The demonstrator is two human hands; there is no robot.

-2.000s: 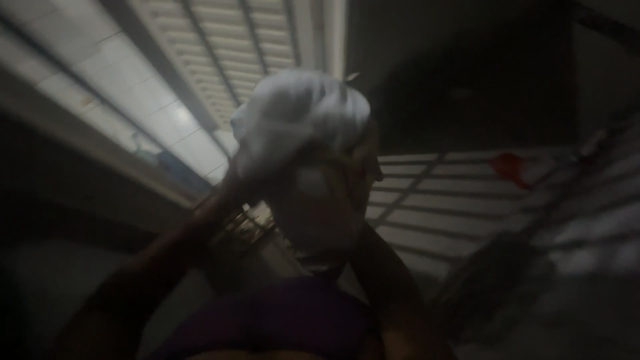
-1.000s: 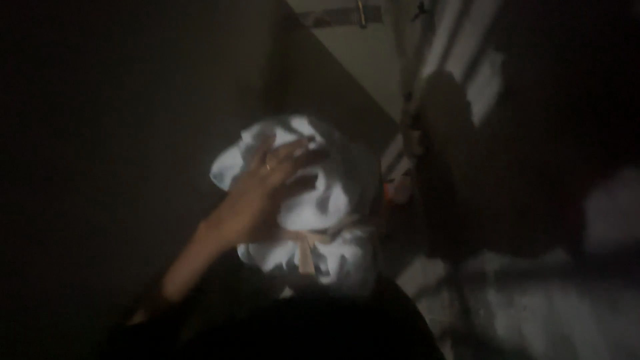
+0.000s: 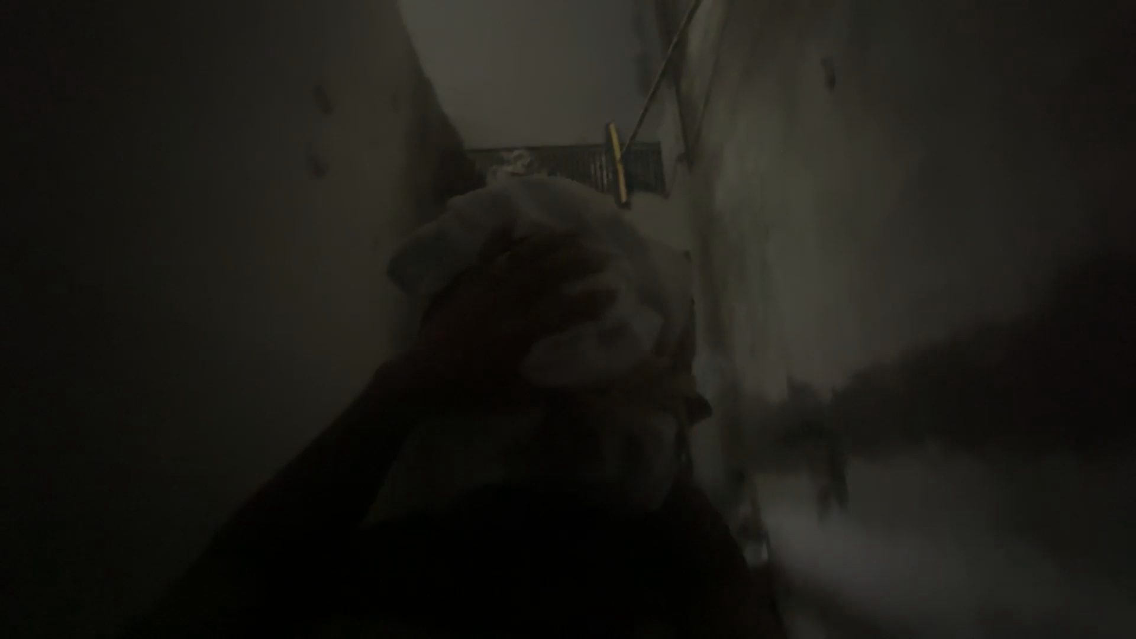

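A bulky bundle of white cloth [image 3: 577,346] is held against my front in the middle of the dim head view. My left hand [image 3: 532,293] lies spread over the top of the bundle, its fingers pressing into the folds. The right arm runs down the right side of the cloth, but my right hand is hidden by the bundle and the dark. What the cloth may wrap cannot be made out.
Walls stand close on the left [image 3: 337,248] and on the right [image 3: 781,222]. Ahead, a floor squeegee with a yellow strip [image 3: 619,164] and a thin pole rests by a dark floor grate [image 3: 568,167].
The view has swung from a slatted, lit area to a dark narrow passage. My left hand stays on the white bundle as one second ago. The picture has become darker.
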